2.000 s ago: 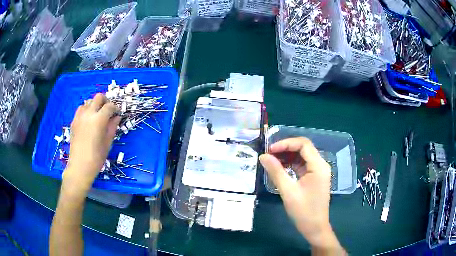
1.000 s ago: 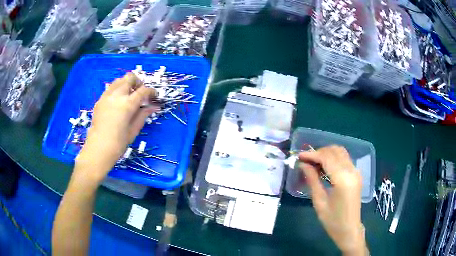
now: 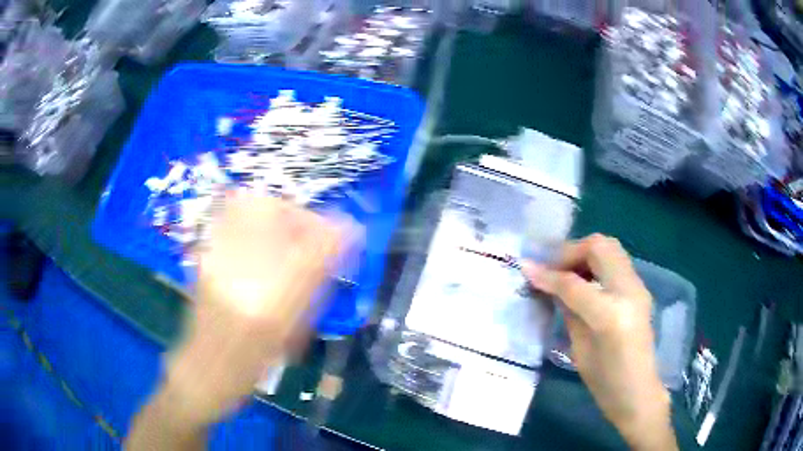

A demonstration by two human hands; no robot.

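The blue tray (image 3: 123, 207) holds a heap of wired parts (image 3: 304, 145) with white end blocks. My left hand (image 3: 273, 255) is strongly blurred over the tray's lower right part; whether it holds anything cannot be told. My right hand (image 3: 607, 313) has thumb and forefinger pinched at the right edge of the silver-white bench fixture (image 3: 475, 308). A thin wired part (image 3: 504, 258), dark reddish and blurred, runs left from these fingertips over the fixture's flat top; its end block is hidden.
The clear working box (image 3: 676, 326) stands right of the fixture, partly behind my right hand. Beyond it lie a small pile of parts (image 3: 702, 379) and a narrow pale strip (image 3: 724, 383). Clear boxes full of parts (image 3: 650, 136) stand at the back right, others at the back left.
The view has shifted, so the bench sits further right. My left hand has moved from the heap toward the tray's near right side. My right hand has moved from the working box onto the fixture's edge.
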